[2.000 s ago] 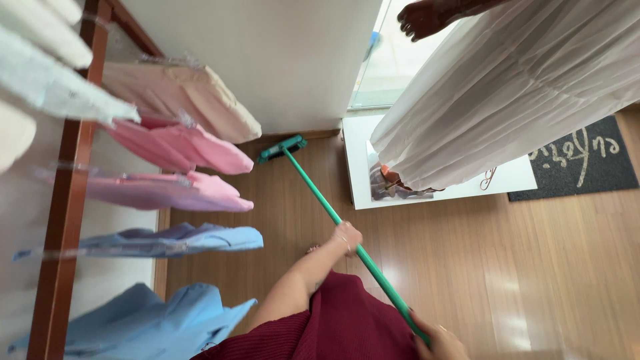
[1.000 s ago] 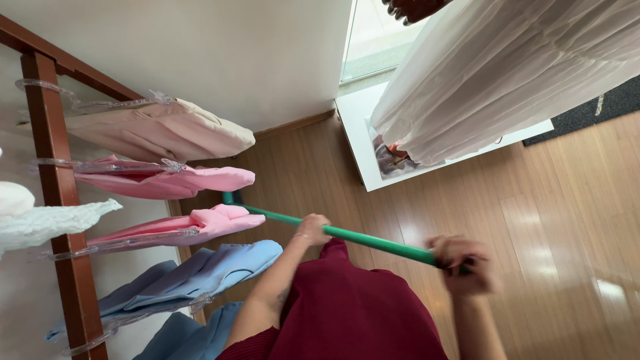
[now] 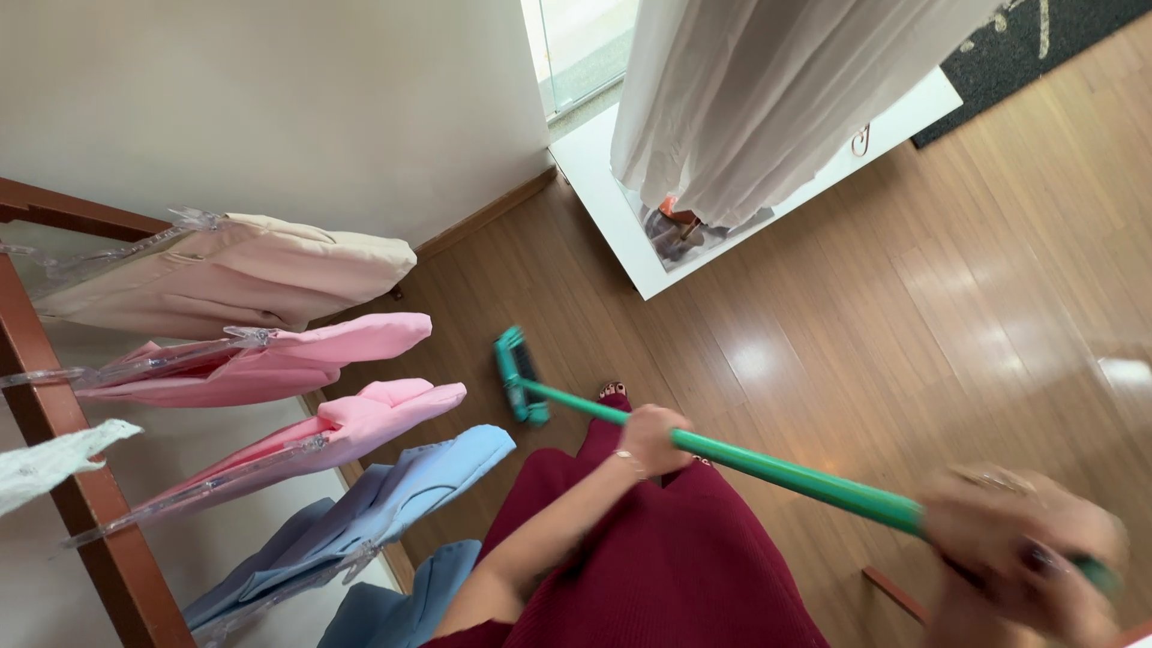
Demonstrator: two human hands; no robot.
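A green broom handle point(image 3: 801, 477) runs from lower right to upper left across my body. My left hand point(image 3: 655, 441) is closed around its middle, just above my dark red dress. At the right, my right hand point(image 3: 1017, 540) grips the handle near its end, blurred. The green broom head point(image 3: 520, 376), with dark bristles, is low at the wood floor, left of my foot and near the hanging clothes. Whether the bristles touch the floor I cannot tell.
A brown clothes rack point(image 3: 85, 504) holds beige trousers point(image 3: 270, 270), pink garments point(image 3: 360, 346) and blue garments point(image 3: 405, 486) at left. Ahead stands a white platform point(image 3: 621, 243) under a long white skirt point(image 3: 774, 99). A dark mat point(image 3: 1026, 67) lies at upper right.
The broom head has moved from the wall's foot, past the hanging clothes, to open floor nearer my feet. My right hand has shifted right with the handle's end. The view has turned.
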